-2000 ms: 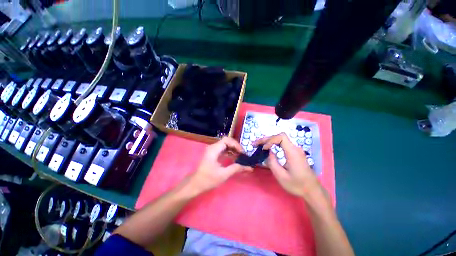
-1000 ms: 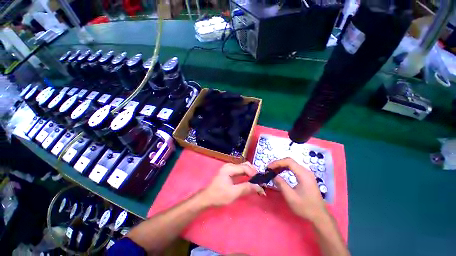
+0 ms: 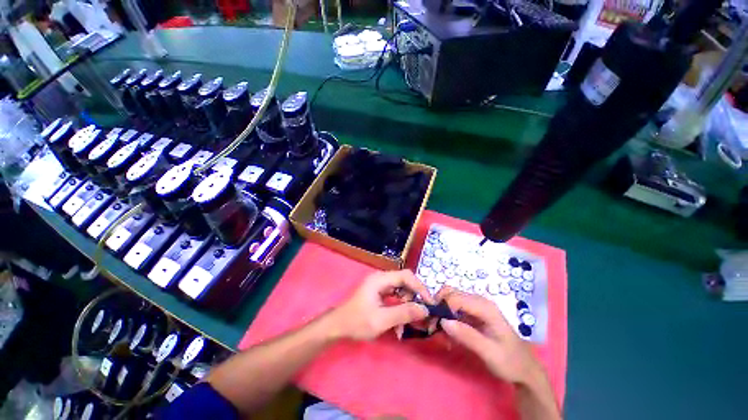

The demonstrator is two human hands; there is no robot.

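Observation:
My left hand [image 3: 384, 307] and my right hand [image 3: 480, 328] meet above the pink-red mat [image 3: 328, 287]. Both hold a short black strap-like part [image 3: 435, 312] between their fingertips. The fingers cover much of it, and I cannot tell whether a small fitting is in them. The white tray [image 3: 540, 287] lies just beyond my right hand, with many small round fittings, silver-white and a few black. The cardboard box [image 3: 328, 240] stands left of the tray, heaped with black pieces [image 3: 369, 197], with silvery small hardware in its corners.
A thick dark hanging screwdriver [image 3: 541, 180] comes down over the tray. Rows of black and silver cameras [image 3: 221, 254] stand at the left, under a yellowish hose [image 3: 275, 82]. A black equipment case [image 3: 484, 61] stands at the back. A metal device [image 3: 664, 187] lies at the right.
The view has tilted up and shifted, showing more of the back of the bench. My hands have drawn closer together around the black part, still above the mat.

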